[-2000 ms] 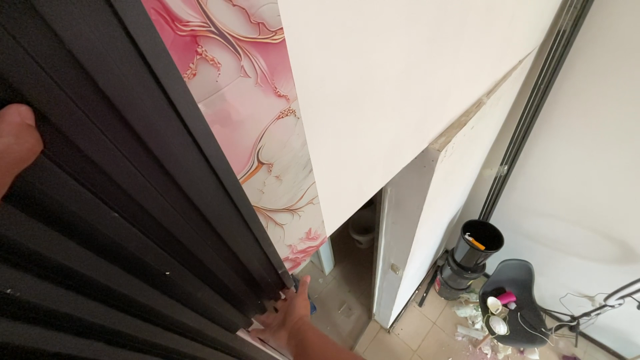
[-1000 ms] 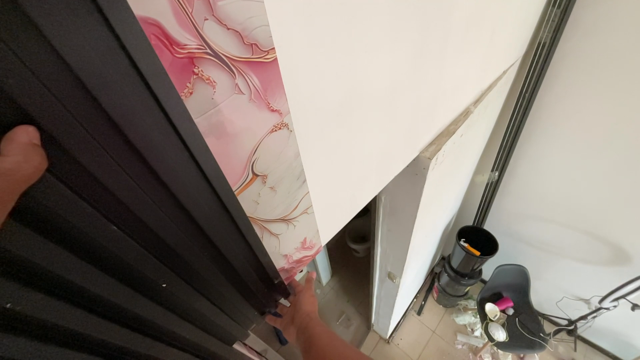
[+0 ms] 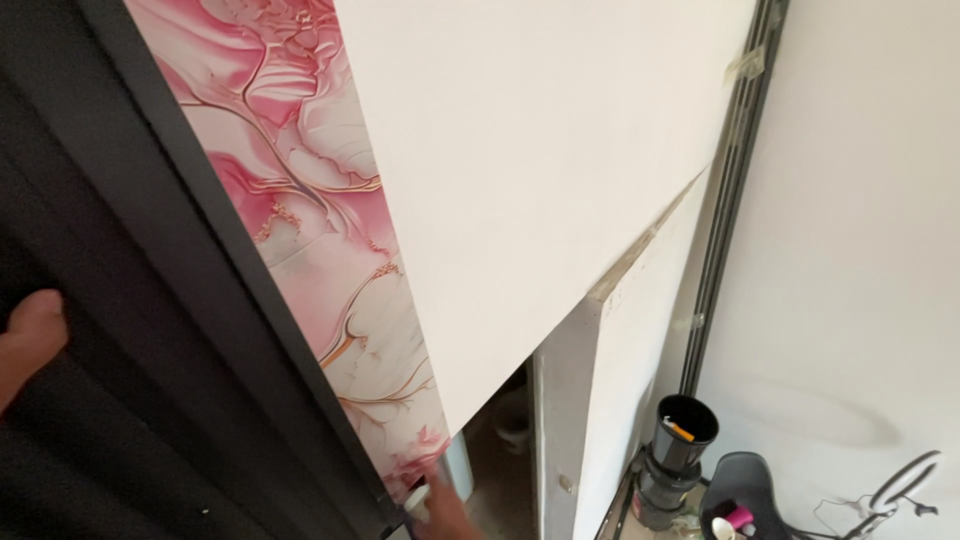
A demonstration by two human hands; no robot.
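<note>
A black fluted wall panel (image 3: 150, 300) fills the left side of the view, running diagonally. My left hand (image 3: 34, 341) rests on its ribbed face at the left edge, thumb showing; the other fingers are out of view. Beside the panel's edge runs a strip of pink and white marble-patterned sheet (image 3: 322, 225) on the wall. My right hand (image 3: 442, 506) is at the lower end of that strip, close to the panel's bottom corner. It is blurred, and whether it grips anything is unclear.
A white wall (image 3: 540, 150) adjoins the patterned strip, with a dark doorway (image 3: 502, 450) beneath. Lower right are stacked black buckets (image 3: 667, 480), a dark chair (image 3: 739, 487) with small items on it, and a ring light (image 3: 900, 480). Dark strips (image 3: 724, 225) stand taped along the right wall.
My right hand has shifted from the panel's lower edge to the bottom of the patterned strip. More of the pink strip shows beside the panel. My left hand remains on the panel.
</note>
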